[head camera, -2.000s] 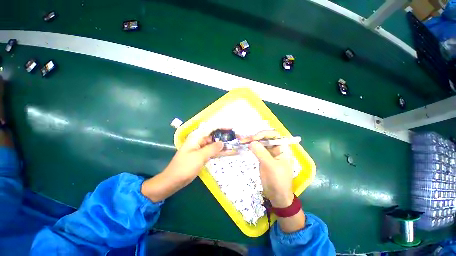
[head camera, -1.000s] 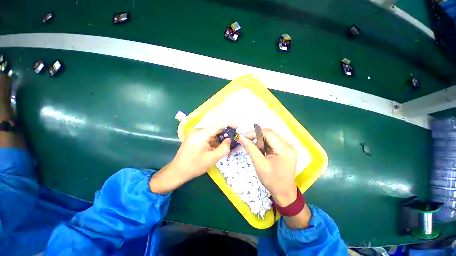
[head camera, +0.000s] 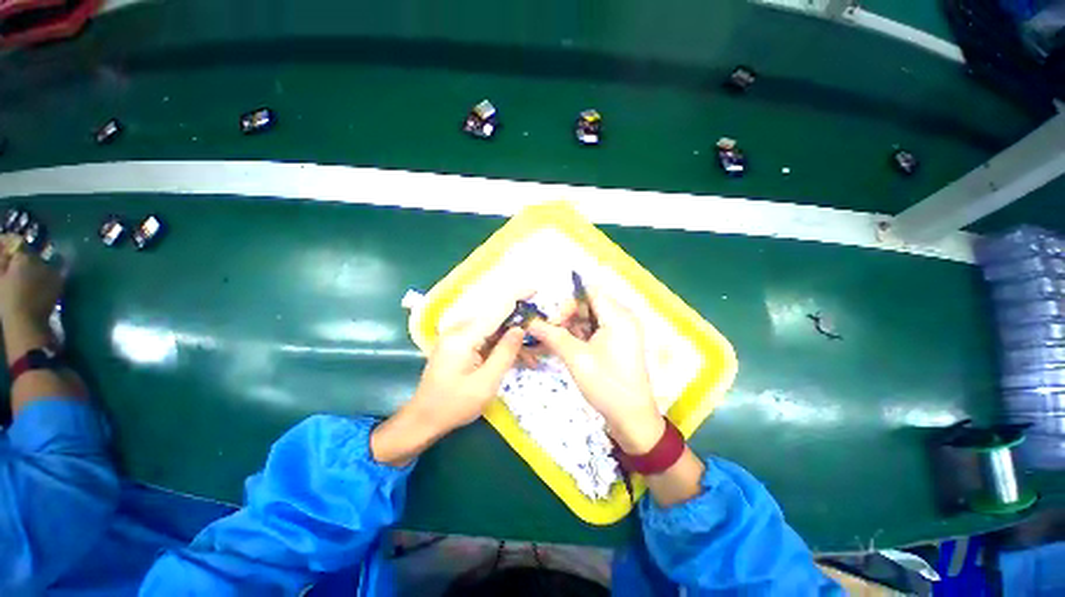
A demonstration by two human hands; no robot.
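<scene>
My left hand [head camera: 466,371] holds a small black electronic module [head camera: 522,317] over the yellow tray [head camera: 716,369]. My right hand [head camera: 607,364] has its thumb and fingertips at the module's right side. Dark tweezers [head camera: 582,294] stick up from between the fingers of my right hand. Small white parts [head camera: 566,437] with dark marks lie heaped in the tray, partly hidden under my hands. A loose white piece [head camera: 412,301] sits beside the tray's upper left edge. My fingers hide part of the module.
Several modules [head camera: 481,119] lie on the green belt beyond the white rail [head camera: 350,184]. Two modules [head camera: 147,232] lie near side left, close to another person's hand [head camera: 28,286]. Right are a dark scrap [head camera: 825,327], a wire spool [head camera: 1000,471] and stacked clear trays [head camera: 1028,321].
The tweezers have turned from lying across to upright in my right hand, and the module is now tilted between my fingers. The view has shifted, and the other person's hand is over modules at left.
</scene>
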